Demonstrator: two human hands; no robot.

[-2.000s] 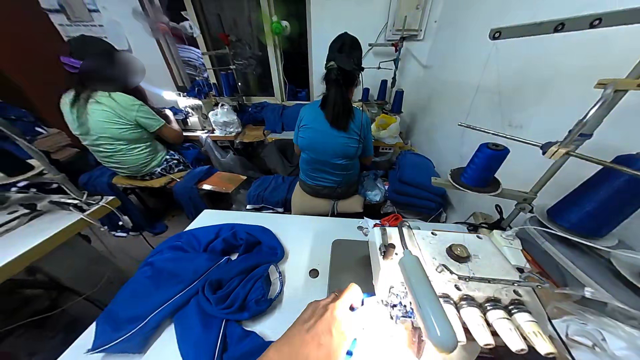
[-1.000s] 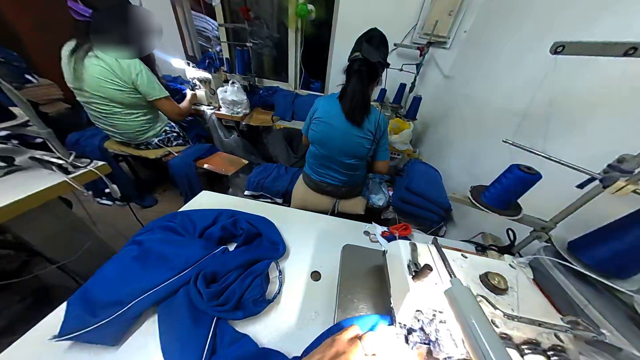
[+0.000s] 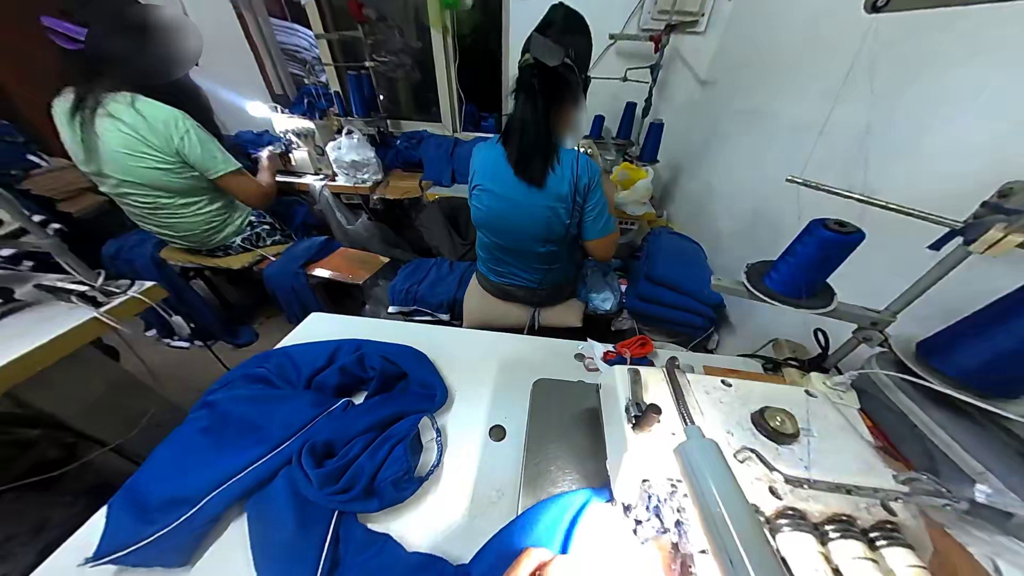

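Note:
Blue fabric garment pieces with white piping (image 3: 320,424) lie bunched on the white sewing machine table (image 3: 468,488). Part of the fabric (image 3: 536,520) runs to the sewing area of an industrial sewing machine (image 3: 768,416). At the bottom edge, a little of my left hand (image 3: 530,562) shows against this fabric; whether its fingers grip it cannot be told. Strong lamp glare beside the machine head washes out the sewing point. Only a faint skin-toned patch of my right hand (image 3: 662,554) shows in the glare, its fingers and anything in them hidden.
A grey tubular lamp (image 3: 724,496) crosses the machine. Blue thread cones (image 3: 816,256) stand on a rack at right. Small red and dark cloth bits (image 3: 632,350) lie behind the machine. Ahead sit a person in blue (image 3: 532,216) and, at left, a person in green (image 3: 152,168) at another machine.
My left hand was more fully in view over the machine bed two seconds ago and is now mostly below the frame. Blue fabric now extends to the sewing area. The view has shifted.

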